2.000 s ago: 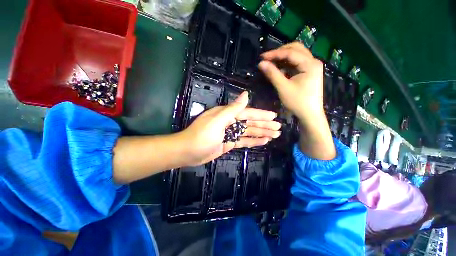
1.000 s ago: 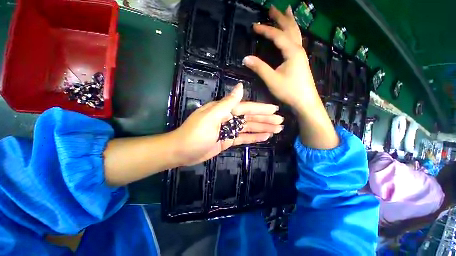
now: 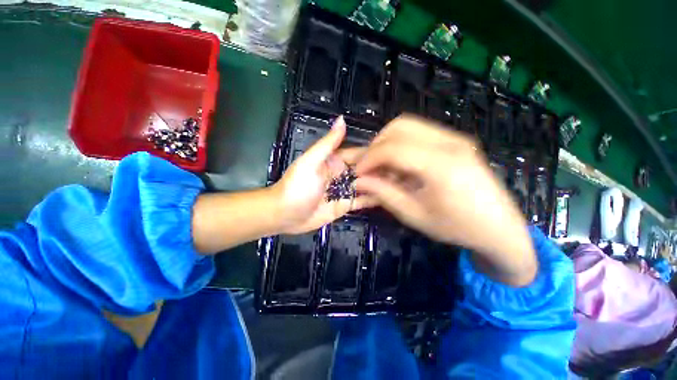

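My left hand (image 3: 304,189) is palm up over the black blister tray (image 3: 295,306), with a heap of small dark and silvery components (image 3: 342,185) in its palm. My right hand (image 3: 438,182), blurred, reaches over from the right. Its fingertips are at the heap, above the left fingers. Whether it pinches a piece cannot be told. The tray has rows of glossy rectangular pockets. Both hands hide its middle.
A red open bin (image 3: 141,89) with loose small components stands left. Crumpled clear plastic (image 3: 264,26) lies beyond it. Green circuit boards (image 3: 442,40) line the tray's far side. A person in a pink smock (image 3: 620,308) is at the right.
My right hand has moved from above the tray's far pockets down and left to the heap in my left palm. My left hand stays palm up. The whole view has shifted slightly.
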